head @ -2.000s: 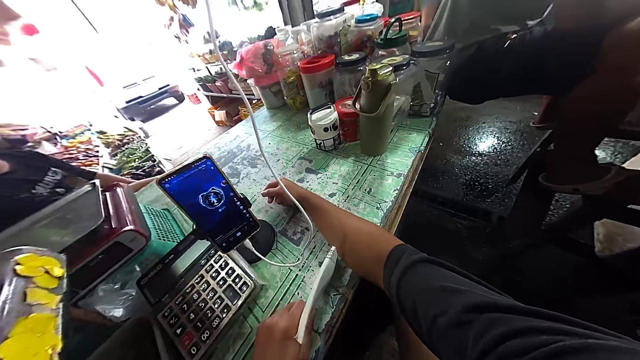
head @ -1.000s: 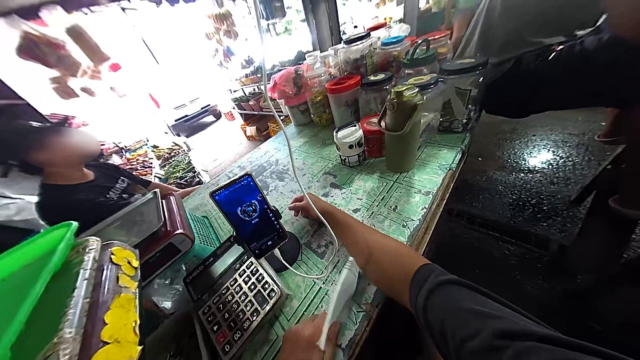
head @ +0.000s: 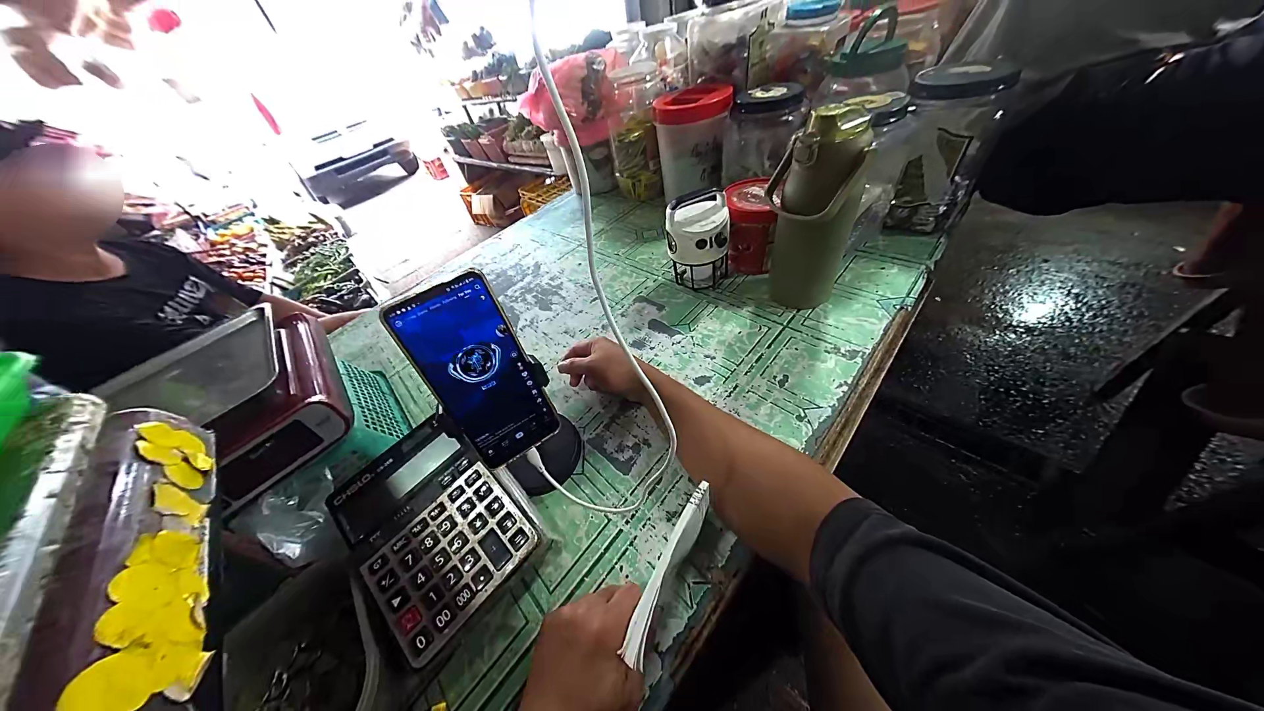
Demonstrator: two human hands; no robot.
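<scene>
My left hand (head: pixel 585 650) is closed on a long, thin white object (head: pixel 664 583), perhaps a paper pad seen edge-on, at the table's near edge. My right hand (head: pixel 604 368) rests beyond it on the green patterned tabletop (head: pixel 731 380), fingers loosely curled, nothing visible in them. Just left of that hand, a smartphone (head: pixel 472 370) with a lit blue screen leans in a holder on a round black base (head: pixel 548 457). A white cable (head: pixel 591 232) hangs from above, loops over the right wrist area and plugs into the phone. A large desk calculator (head: pixel 444 553) lies in front of the phone.
Lidded jars (head: pixel 693 138), a small white lantern-like item (head: pixel 698 237), a red tub (head: pixel 749 225) and an olive bottle in a carrier (head: pixel 815 222) stand at the back. A red-and-grey weighing scale (head: pixel 306 385) and yellow-patched box (head: pixel 158 583) flank the left. A person (head: pixel 89 276) is beyond.
The view has shifted somewhat. Both hands keep about the same places on the table, the left still on the white object. The person at the left shows more than two seconds ago.
</scene>
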